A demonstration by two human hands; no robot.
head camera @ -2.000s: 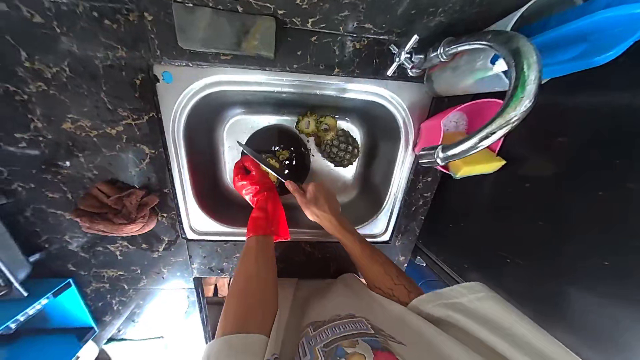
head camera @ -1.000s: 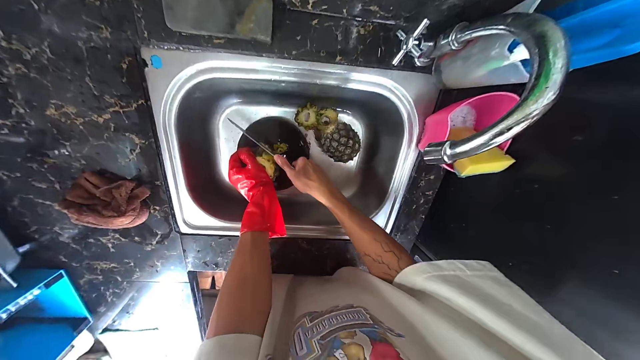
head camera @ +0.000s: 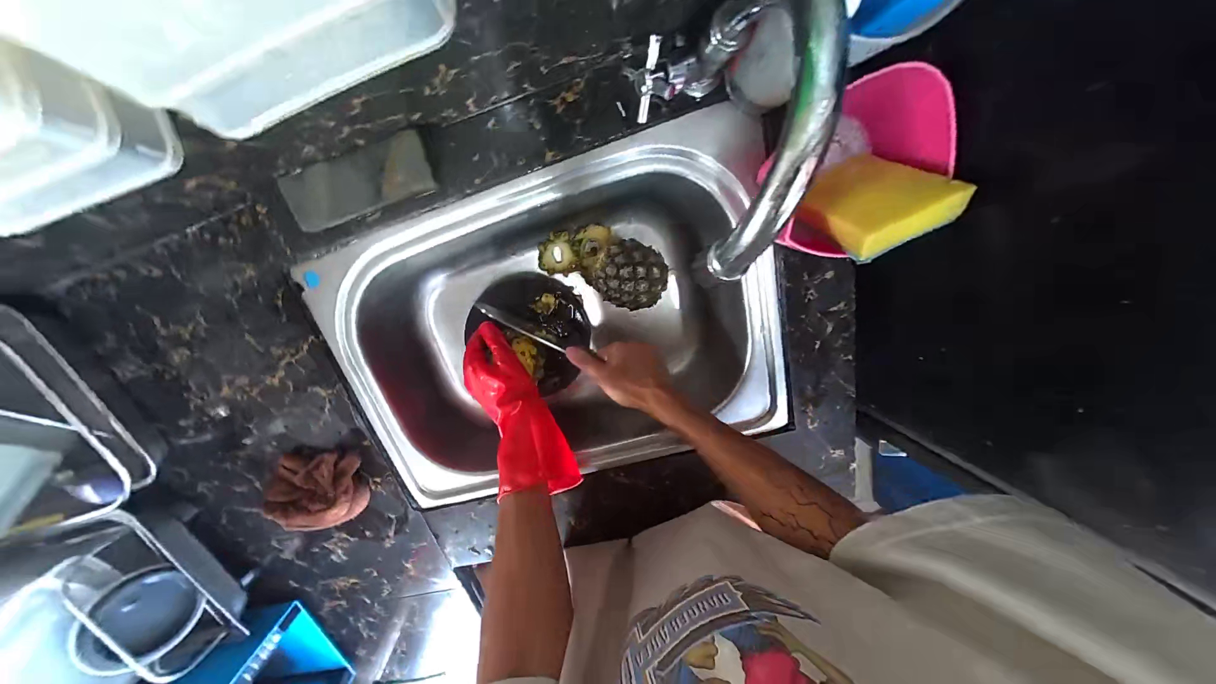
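My left hand [head camera: 498,372], in a red rubber glove, is closed around a yellow piece of pineapple [head camera: 525,354] over a dark round bowl [head camera: 560,378] in the steel sink [head camera: 380,418]. My bare right hand [head camera: 622,372] grips a knife [head camera: 521,326], whose blade points up and left across the bowl, close to the gloved fingers. Small yellow bits [head camera: 546,304] lie in the bowl. Beyond it, an unpeeled pineapple portion [head camera: 631,274] rests on the sink floor beside cut pineapple pieces [head camera: 559,253].
A chrome faucet [head camera: 784,180] arches over the sink's right side. Next to it, a pink container [head camera: 907,114] holds a yellow sponge [head camera: 883,204]. A brown cloth [head camera: 316,489] lies on the left counter, a flat grey slab [head camera: 361,180] behind the sink. Translucent bins [head camera: 313,62] stand at upper left.
The view has turned and shifted left, bringing bins and a rack into sight. Both hands remain over the bowl, the knife still in my right hand.
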